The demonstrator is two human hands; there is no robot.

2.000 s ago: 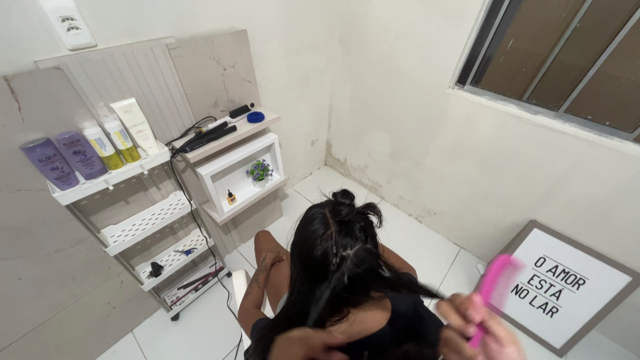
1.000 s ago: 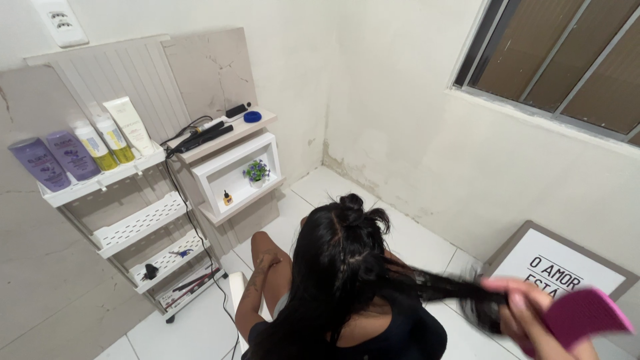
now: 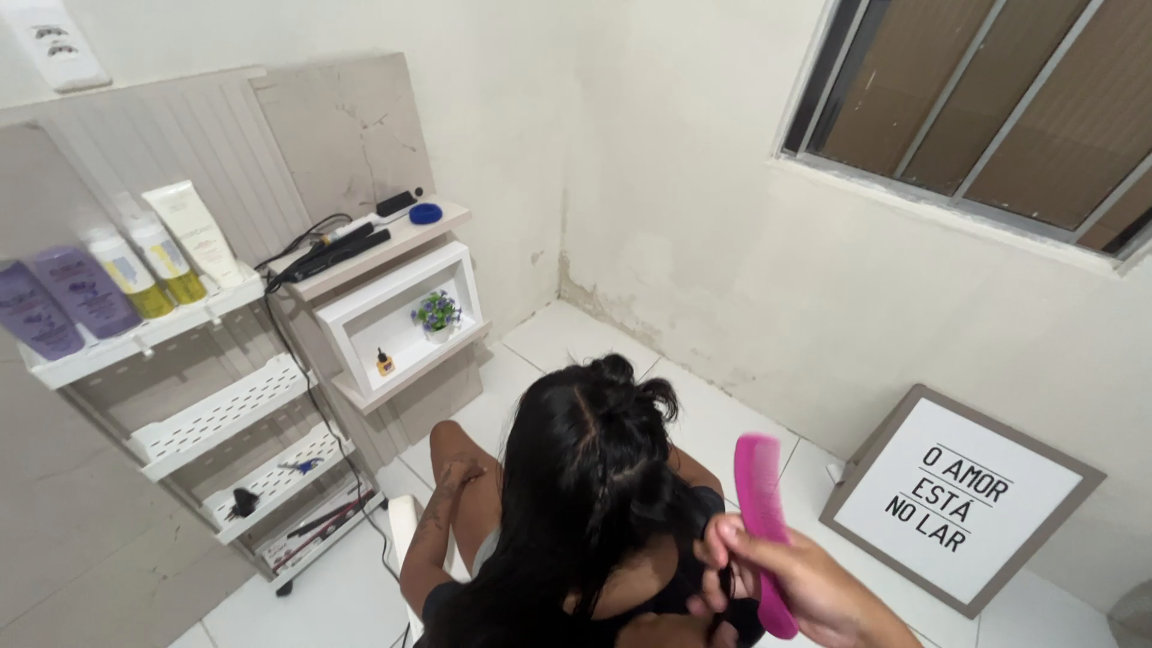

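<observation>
A seated person with long black hair (image 3: 558, 468) has their back to me, part of the hair sectioned and gathered on top. My right hand (image 3: 774, 567) holds a pink comb (image 3: 760, 531), upright beside the person's right-side shoulder in the view. Low at the frame's bottom edge, my left hand (image 3: 661, 630) lies near the ends of a dark lock, mostly cut off and blurred. Whether its fingers grip the lock is hard to see.
To the left stands a white rolling cart (image 3: 180, 324) with bottles and clips. A shelf (image 3: 450, 216) beside it bears a black flat iron (image 3: 333, 256) with a trailing cord. A framed sign (image 3: 963, 499) leans on the wall at right, below a window (image 3: 972, 108).
My right hand with the comb has moved left, back toward the person's shoulder, from the far right. The lock that was stretched out to the right is no longer stretched. My left hand has come into view.
</observation>
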